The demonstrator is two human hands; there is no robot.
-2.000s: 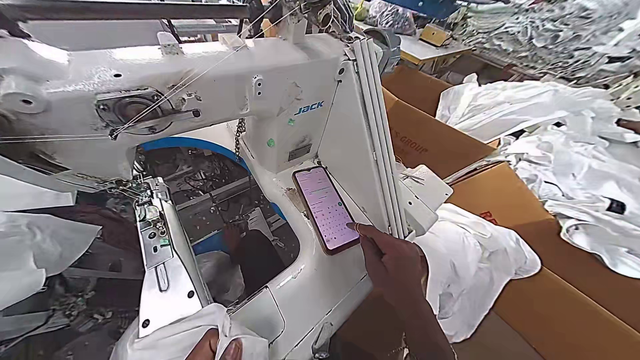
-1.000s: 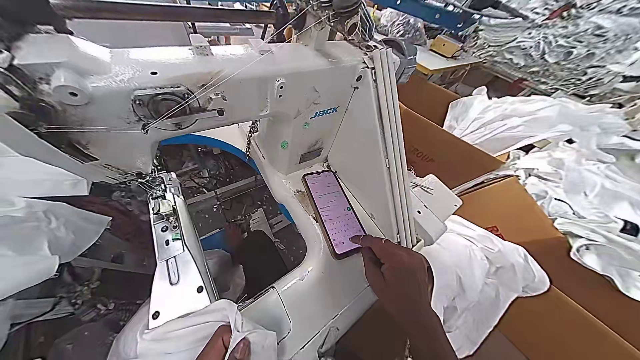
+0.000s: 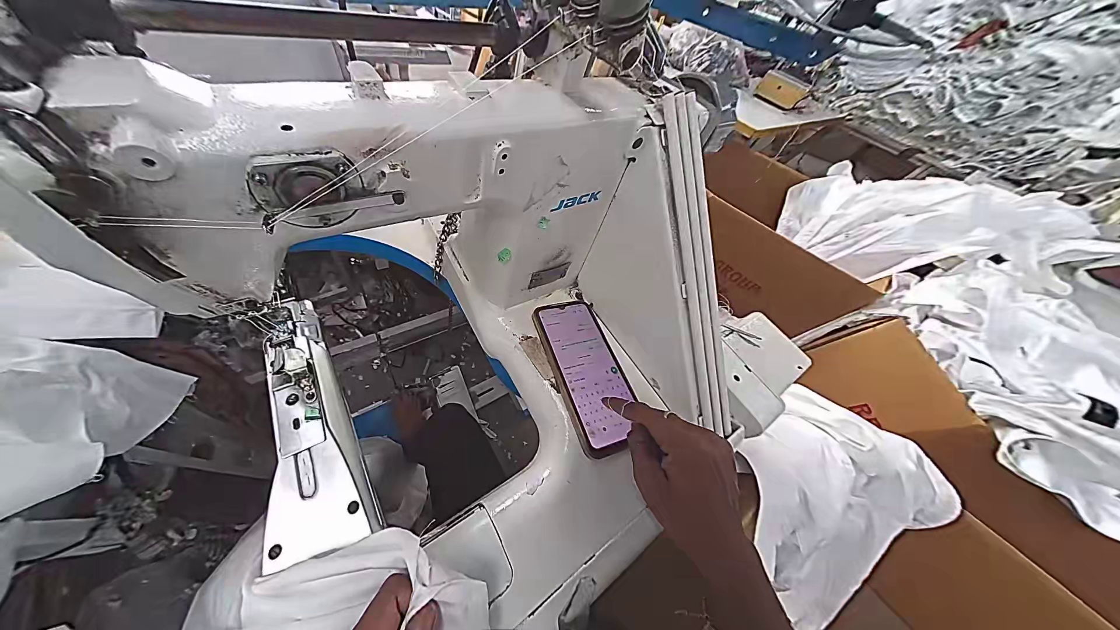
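Note:
A smartphone (image 3: 584, 372) with a lit screen lies on the base of a white Jack sewing machine (image 3: 560, 157). The index finger of my right hand (image 3: 682, 464) touches the lower part of the screen, over a keyboard; the other fingers are curled and hold nothing. At the bottom edge, my left hand (image 3: 395, 605) grips white fabric (image 3: 350, 577) that is drawn around the near end of the machine's narrow arm (image 3: 306, 437). Only some fingers of that hand show. Threads (image 3: 350, 175) run across the machine head to the needle area.
Right of the machine stand open cardboard boxes (image 3: 927, 411) with white garments (image 3: 1032, 350) on and behind them. Another white cloth (image 3: 840, 499) hangs beside the machine. White fabric pieces (image 3: 70, 411) are at the left. A person's foot and dark trouser leg (image 3: 455, 459) show through the machine's opening.
My right index finger has shifted slightly over the phone's keyboard, staying near the lower screen. The left hand keeps hold of the white fabric.

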